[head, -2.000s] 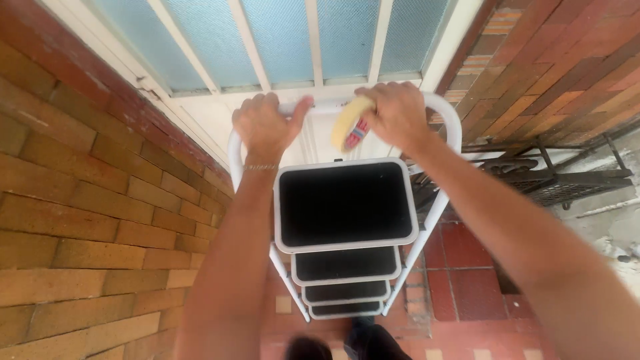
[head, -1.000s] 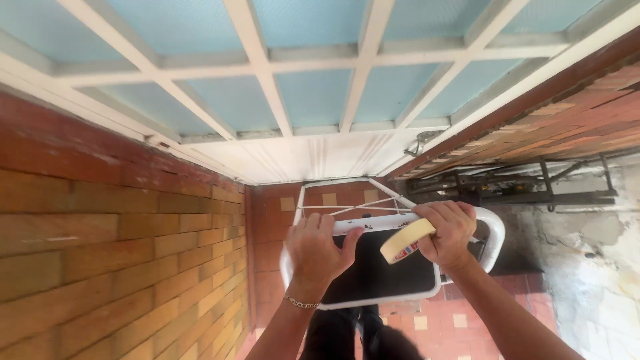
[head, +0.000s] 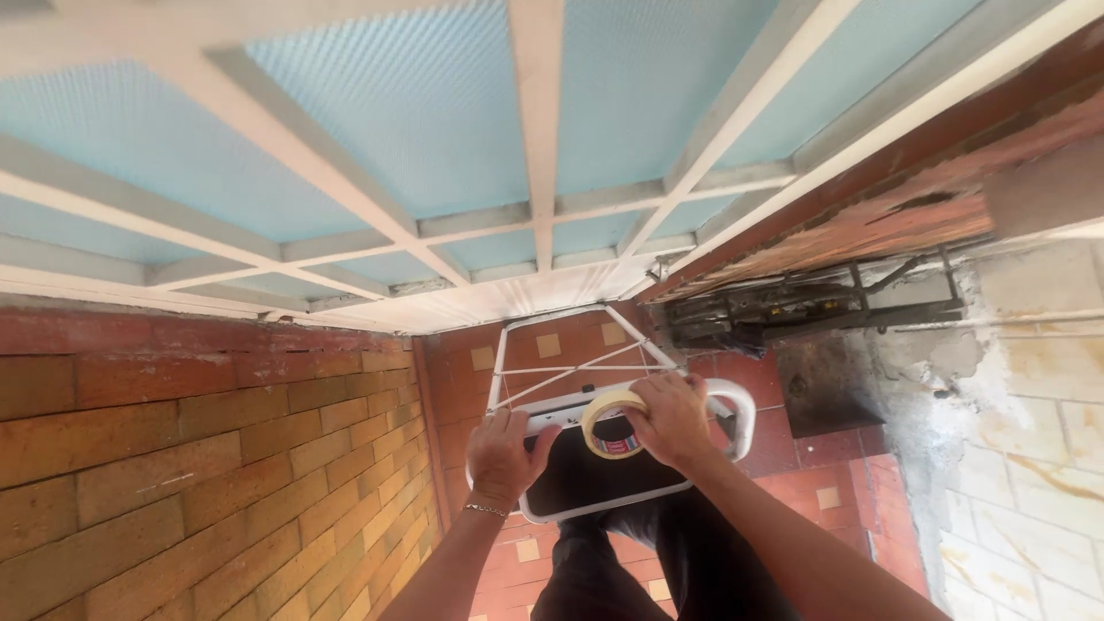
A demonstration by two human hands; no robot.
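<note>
A white metal stepladder [head: 734,398] with a black top step [head: 586,479] stands below me. My left hand [head: 500,453] grips the left part of its white top rail, with a chain bracelet on the wrist. My right hand [head: 674,420] rests on the rail further right and holds a roll of cream masking tape [head: 595,438], whose open ring faces me. The tape's core bears a printed label. My legs in dark trousers [head: 586,569] show behind the black step, partly hidden by it.
A white door with blue textured glass panes [head: 630,103] rises in front. A brick wall [head: 216,457] runs along the left. Dark metal racking [head: 776,306] lies at the right by a worn, pale wall [head: 1035,431]. The floor has red tiles [head: 759,483].
Two seconds ago the ladder's lower steps showed beneath my hands; now the top step hides them. The view has shifted strongly, with more glass overhead. Both hands stay on the rail, the tape still in my right.
</note>
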